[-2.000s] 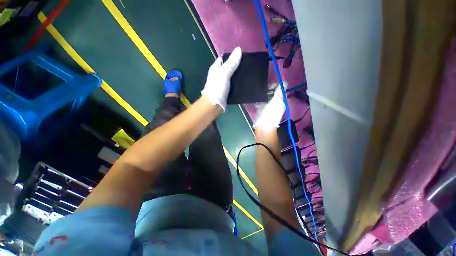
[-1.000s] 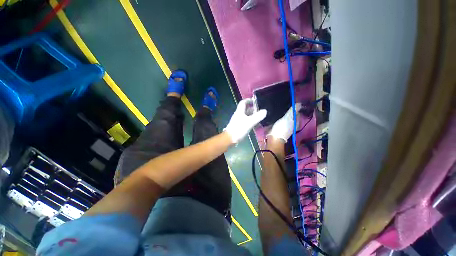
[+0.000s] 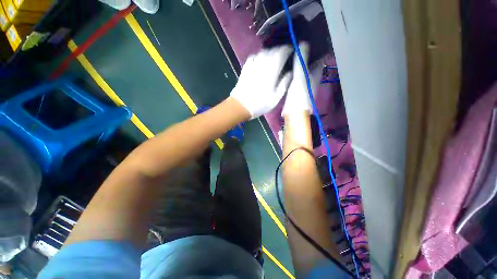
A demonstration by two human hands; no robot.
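My left hand (image 3: 264,79), in a white glove, reaches over the pink-lined shelf (image 3: 231,27). My right hand (image 3: 299,82), also white-gloved, is close beside it on the right, blurred and partly crossed by the blue cable (image 3: 306,82). Both sets of fingertips are at a dark flat box (image 3: 279,37) near the top, under or beside a grey-edged dark unit (image 3: 289,15). The fingers merge with the dark shapes, so the grip of either hand is hidden.
A thin black cable (image 3: 279,188) loops over my right forearm. Black leads and dark boxes line the shelf below. A grey panel (image 3: 370,109) and wooden edge (image 3: 430,109) stand right. A blue stool (image 3: 54,120) is left on the green floor. Another person's feet show top left.
Both hands have moved up the picture along the shelf and closer together. The dark box seen between them a second ago is no longer at its earlier spot. The view has shifted.
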